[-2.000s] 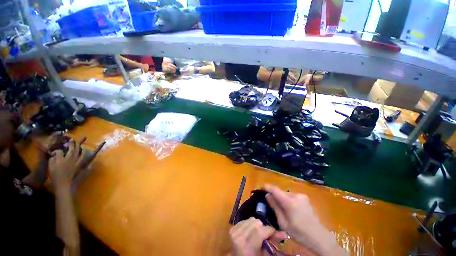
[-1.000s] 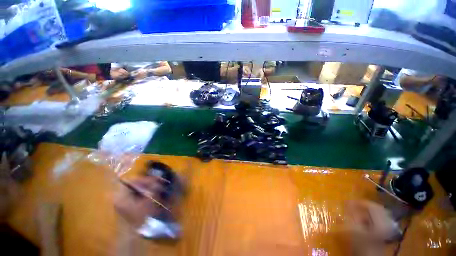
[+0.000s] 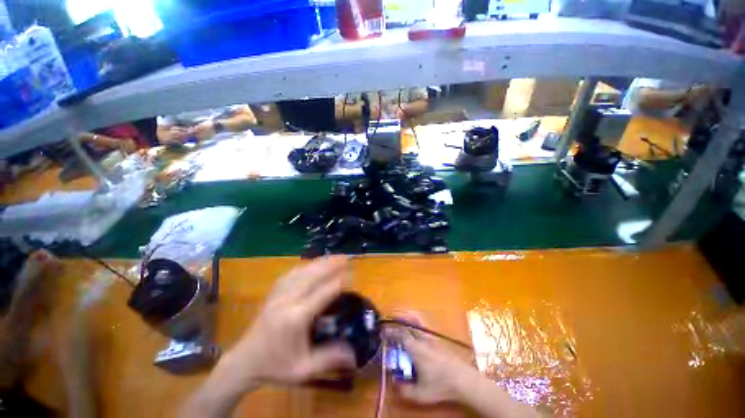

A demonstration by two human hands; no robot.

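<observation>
A round black housing (image 3: 359, 326) is between my hands at the lower middle. My left hand (image 3: 290, 326) is around its left side, fingers on top and thumb in front. My right hand (image 3: 433, 367) is at its right side, on the silver-grey block (image 3: 401, 362) attached to it. A dark cord (image 3: 433, 330) runs right from the housing, and a pale pinkish wire (image 3: 382, 380) hangs down in front. Another unit, a black housing (image 3: 166, 291) with a silver block (image 3: 186, 356), stands on the bench to the left. The hand-held unit is slightly blurred.
A heap of small black plastic parts (image 3: 380, 211) and a whitish plastic bag (image 3: 192, 227) lie on the green strip (image 3: 523, 212). Other units stand across it. A pale metal shelf (image 3: 408, 69) crosses above. A person's arm (image 3: 78, 351) is at the left edge.
The view has turned right. The earlier unit went left and now stands released on the bench. The unit from the right is now in front, between both hands.
</observation>
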